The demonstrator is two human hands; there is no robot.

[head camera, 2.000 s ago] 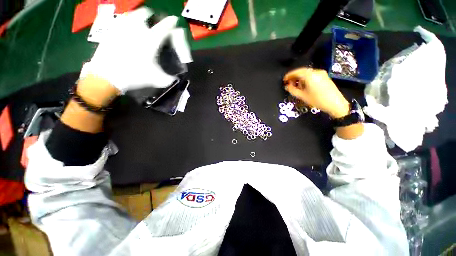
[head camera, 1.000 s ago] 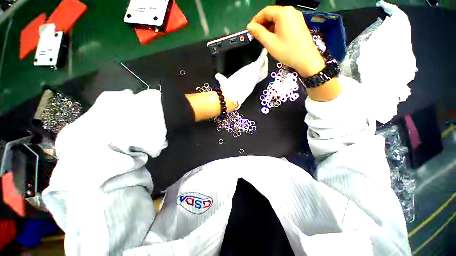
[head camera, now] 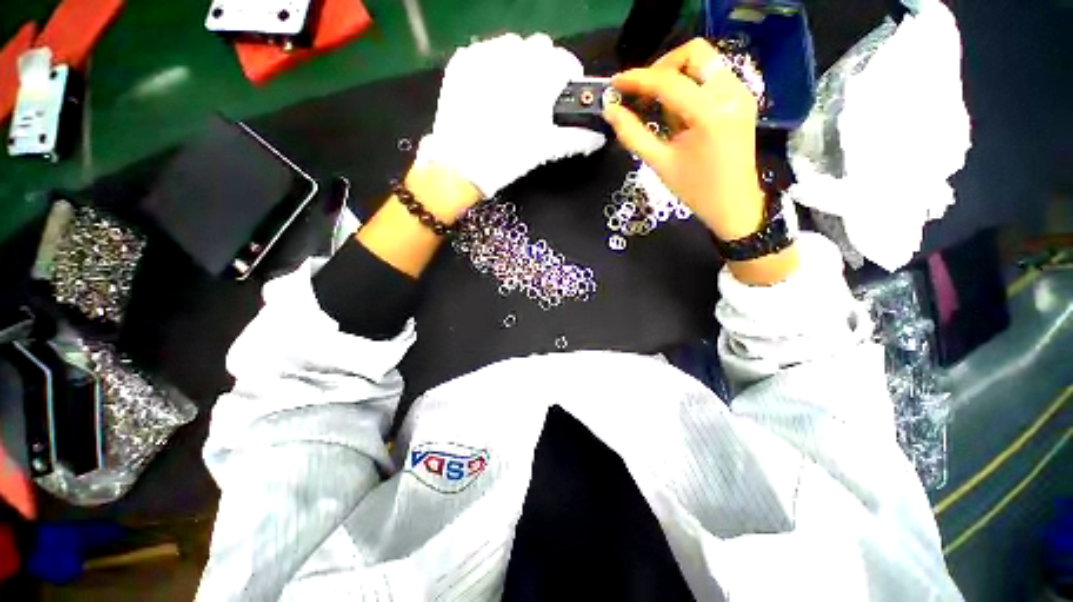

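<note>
My left hand [head camera: 506, 112], in a white glove, grips a black box-shaped unit [head camera: 579, 104] whose end with round terminals faces up. My bare right hand [head camera: 694, 129] has its thumb and forefinger at the unit's right terminal; a small ring shows at the fingertips. The glove hides most of the unit. A pile of flat washers [head camera: 524, 259] lies on the black mat below my left hand. A second, brighter pile of small rings [head camera: 641, 202] lies below my right hand, partly hidden by it.
A blue parts bin [head camera: 791, 59] stands behind my right hand, a white plastic bag [head camera: 900, 141] right of it. Black plates [head camera: 224, 194], a hardware box [head camera: 94, 261] and a clear hardware bag [head camera: 135, 412] lie left. Units [head camera: 41, 112] and red-orange pads [head camera: 308, 45] lie on the green belt.
My left hand has moved from above the washers up and left, now gripping the unit's end upright. My right fingers have stayed near the terminals. The view has shifted, showing more at left.
</note>
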